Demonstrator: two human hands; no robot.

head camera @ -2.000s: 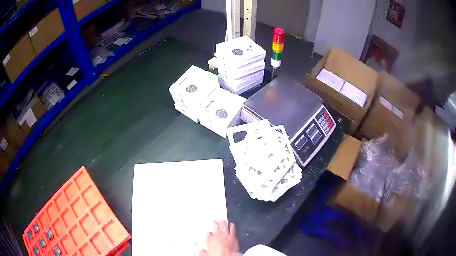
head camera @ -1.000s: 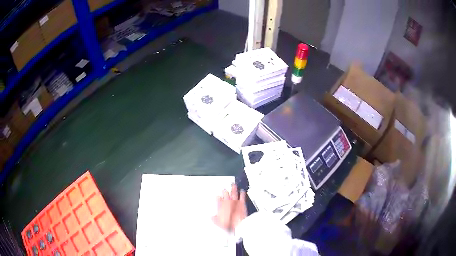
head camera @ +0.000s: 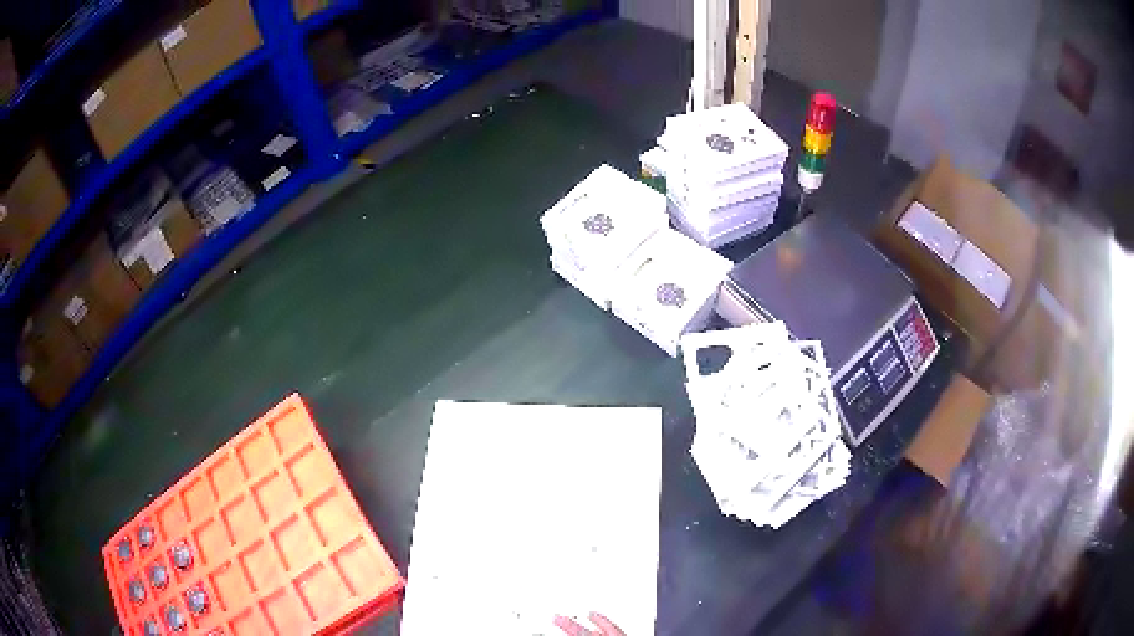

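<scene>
A large plain white board (head camera: 535,522) lies flat on the dark-green mat, in front of me. Fingers of my right hand (head camera: 590,625) show on its lower part, at the bottom edge of the picture; the rest of the hand is cut off. I cannot tell whether the fingers hold anything. My left hand is not in view. A red-orange compartment tray (head camera: 292,534) lies to the left of the board. Several small grey round devices (head camera: 183,555) sit in its left pockets; the pockets further right are empty.
Loose white die-cut cards (head camera: 761,416) lie right of the board. Behind them are stacked white printed boxes (head camera: 609,230), a counting scale (head camera: 827,292) and a signal light (head camera: 816,143). Cartons (head camera: 964,249) and clear plastic (head camera: 1007,460) are at the right. Blue racks (head camera: 299,93) stand at the back left.
My right hand has moved down the board from its right edge, and its wrist and sleeve have left the picture. The view has shifted, so the bench things appear further right.
</scene>
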